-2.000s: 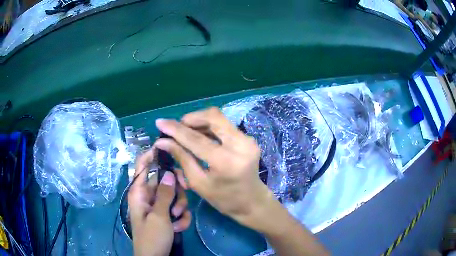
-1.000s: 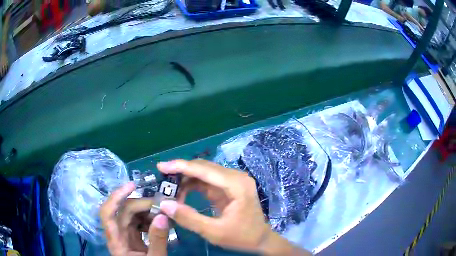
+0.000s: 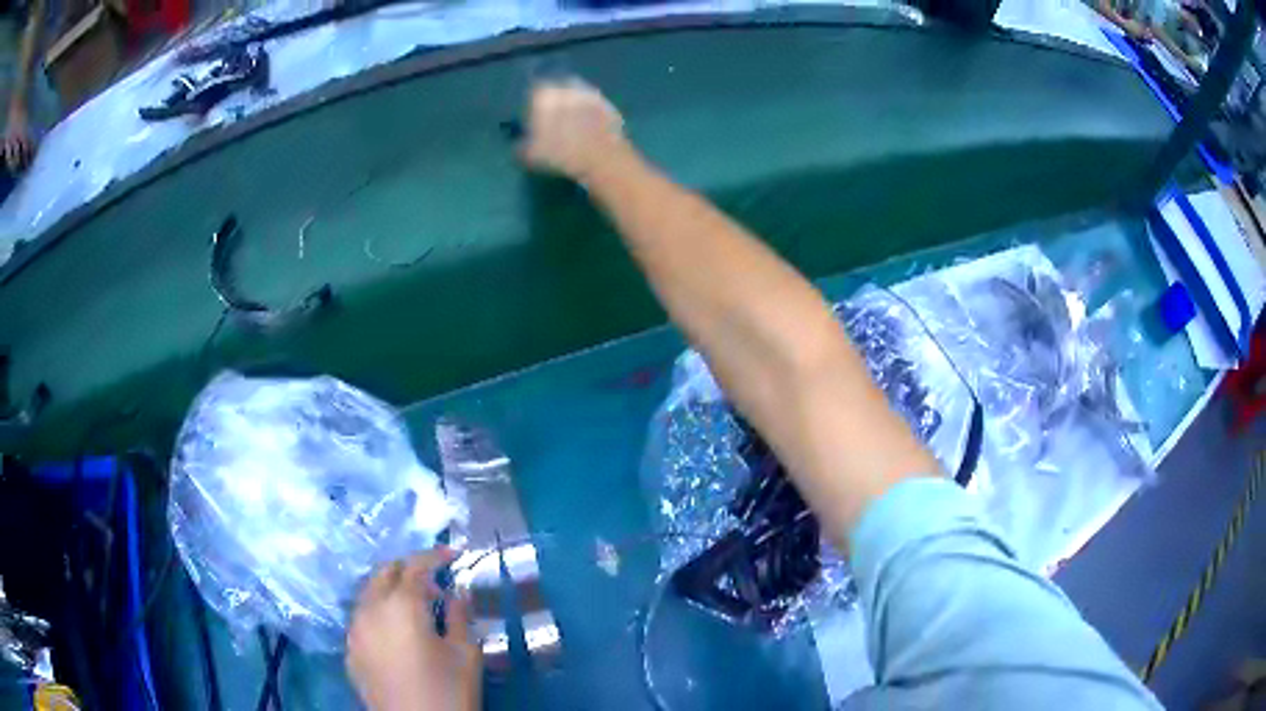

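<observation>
My left hand (image 3: 414, 636) is at the lower left, beside shiny metal bands (image 3: 507, 581) on the bench. A small thin dark piece (image 3: 442, 597) shows between its fingers. My right hand (image 3: 569, 128) is blurred and stretched far forward over the green belt (image 3: 778, 153). A small dark bit shows at its far side; whether it holds anything cannot be told. A black curved part (image 3: 229, 271) lies on the belt at left, with thin wires near it. The open bag of black parts (image 3: 757, 563) is partly hidden by my right forearm.
A round clear bag (image 3: 299, 493) lies left of the metal bands. A blue tray (image 3: 132, 583) stands at the left edge. Strips in film (image 3: 1034, 340) lie on a white sheet at right, near a small blue block (image 3: 1177, 306). Black items (image 3: 208, 86) lie on the opposite bench.
My hands have parted; the dark square-ended piece between them no longer shows there. My right hand has moved forward over the belt. The black part on the belt appears farther left.
</observation>
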